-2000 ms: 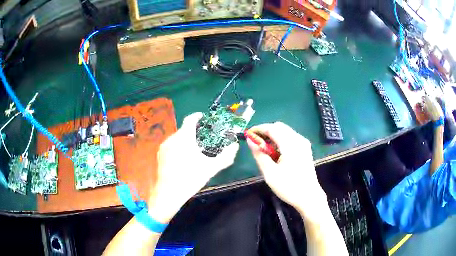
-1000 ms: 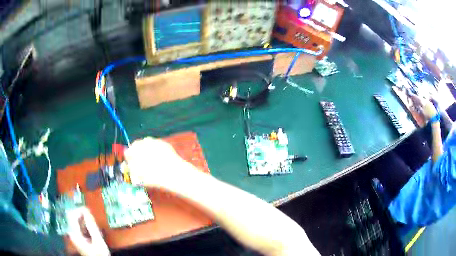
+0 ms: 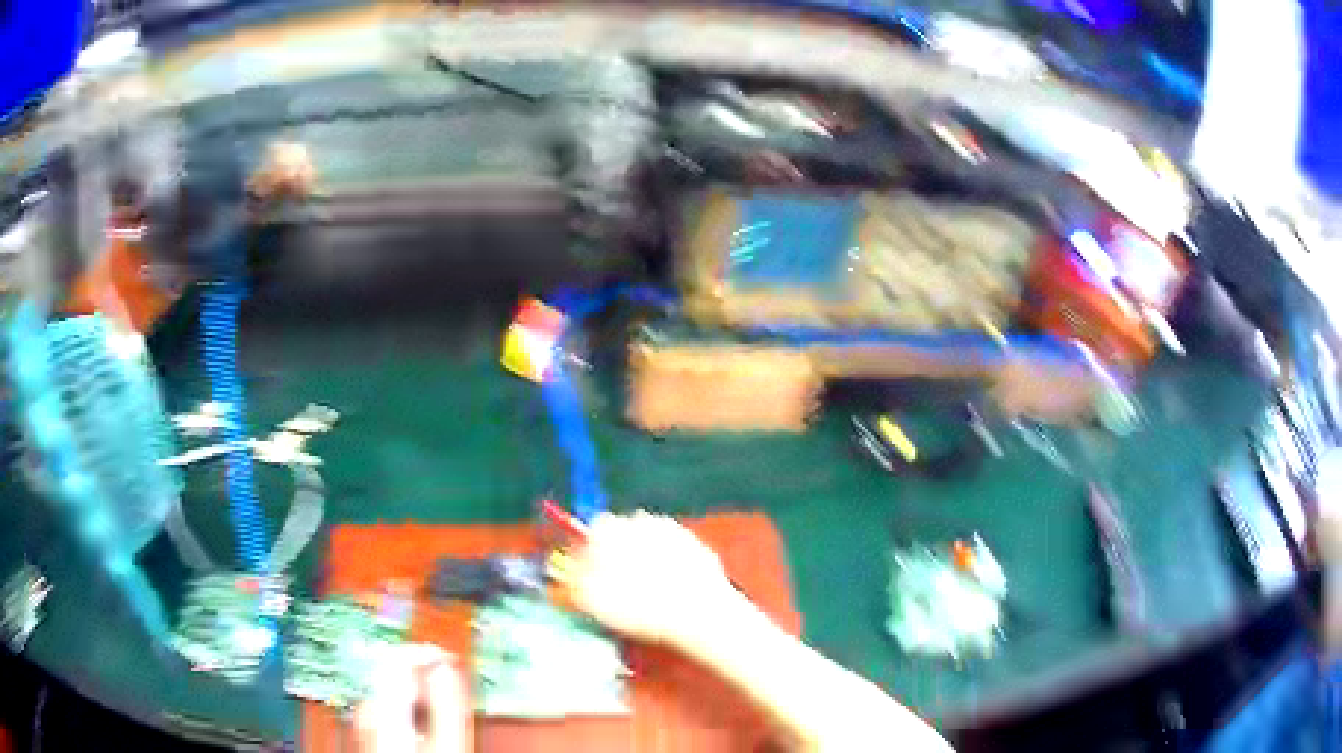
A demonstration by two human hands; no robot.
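The picture is strongly blurred. My right hand point(image 3: 648, 581) is at the back right corner of a green circuit board point(image 3: 548, 662) on the orange base board point(image 3: 721, 552); a small red stick shows at its fingertips, seemingly the red-handled tool. A black connector block point(image 3: 478, 578) lies behind that board. My left hand point(image 3: 412, 699) is at the bottom edge, partly cut off, in front of a second circuit board point(image 3: 342, 644); its grip is unclear. A third board point(image 3: 224, 625) lies further left.
Another board point(image 3: 946, 600) lies on the green mat at right. A bright blue cable point(image 3: 571, 441) rises behind my right hand. An oscilloscope point(image 3: 795, 243) and orange-red box point(image 3: 1096, 294) stand behind. A turquoise fan point(image 3: 103, 427) is at far left, near a coiled blue cord point(image 3: 221, 368).
The view has swung left and up. The board worked on two seconds ago now lies on the mat at right. My right hand has moved from it to the board on the orange base.
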